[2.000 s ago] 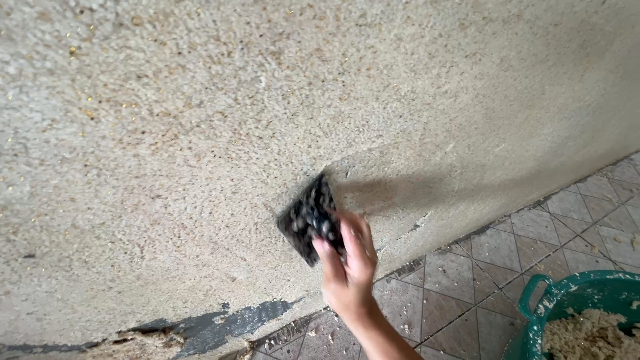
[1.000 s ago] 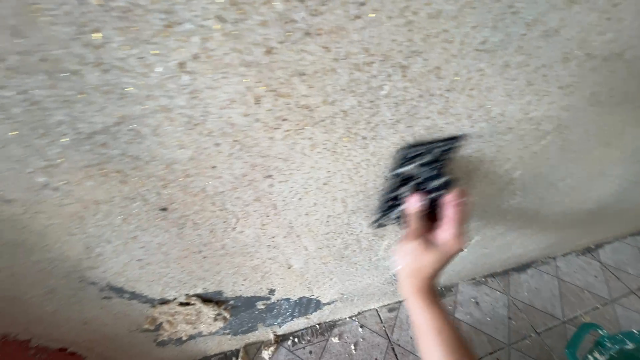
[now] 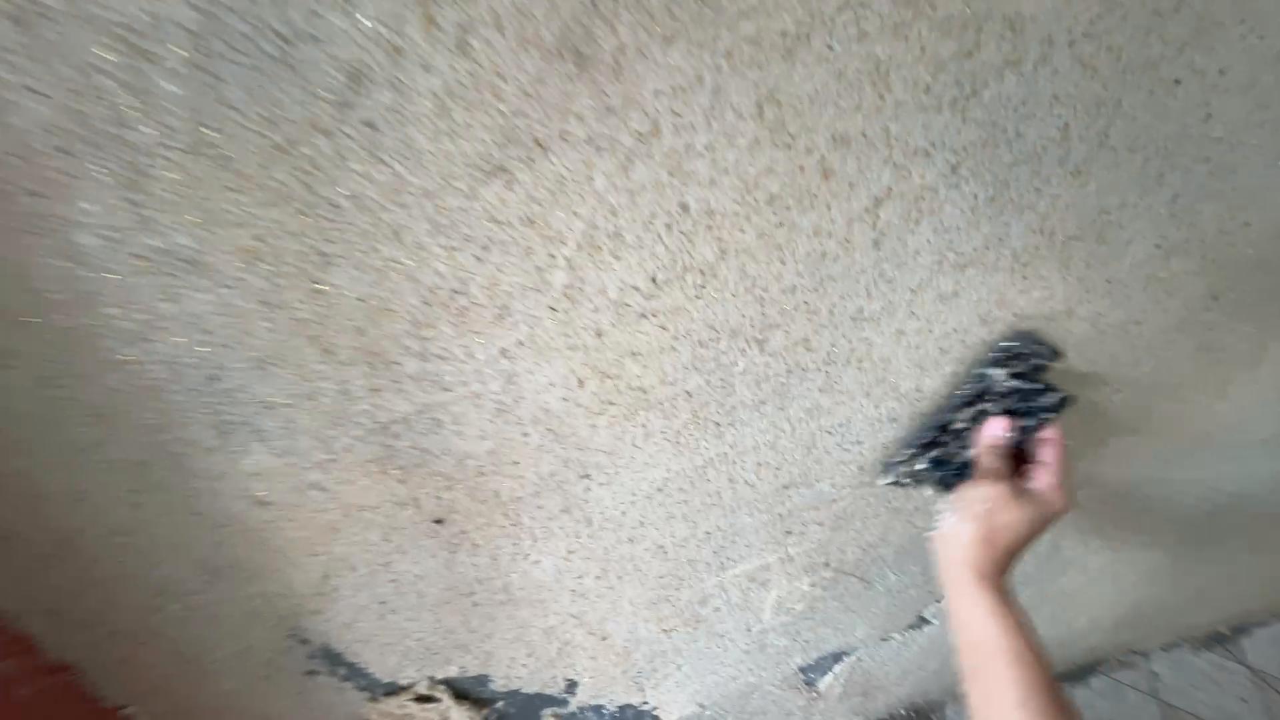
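Note:
My right hand grips a dark plastering trowel caked with plaster, its plate tilted against the wall at the right. Fingers and thumb close on its back; the view is blurred by motion. Around the tool spreads the speckled beige coating on the wall, rough with small flecks. Low on the wall, grey patches show through the coating. My left hand is not in view.
A clump of beige material lies at the wall's foot, bottom centre-left. Grey floor tiles meet the wall at bottom right. Something red fills the bottom left corner.
The trowel in my right hand has moved over the wall and its tilt has changed. The view has swung, and the green tub of beige material at bottom right has left it.

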